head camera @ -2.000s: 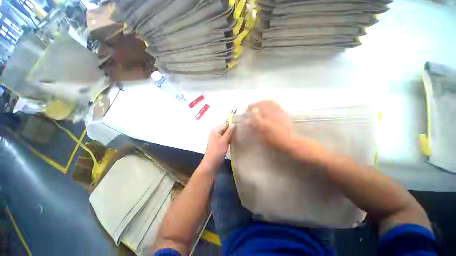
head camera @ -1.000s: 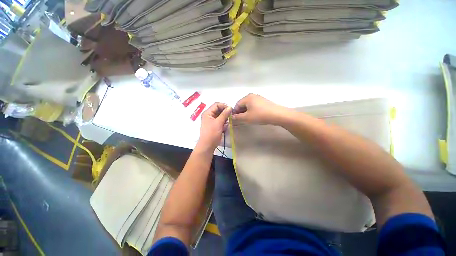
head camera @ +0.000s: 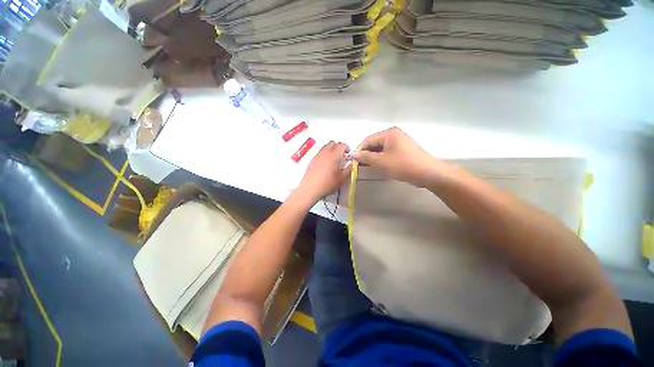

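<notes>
A beige-grey bag body [head camera: 444,251] lies over the table edge and my lap, with a yellow edge binding [head camera: 353,236] along its left side. My right hand [head camera: 387,154] pinches the bag's top left corner. My left hand [head camera: 332,168] is close beside that corner, its fingers closed around something small and pale. A thin dark cord [head camera: 331,206] hangs below my left hand. The snips themselves cannot be made out.
Two small red items [head camera: 303,150] and a clear bottle [head camera: 251,105] lie left of the bag on the white table [head camera: 215,154]. Stacked bag bodies [head camera: 294,43] stand at the back. A carton holds beige bag bodies [head camera: 190,261] at lower left.
Since two seconds ago, my right hand has come left from over the bag to its corner. The dark cord now shows below my left hand. The view has shifted slightly.
</notes>
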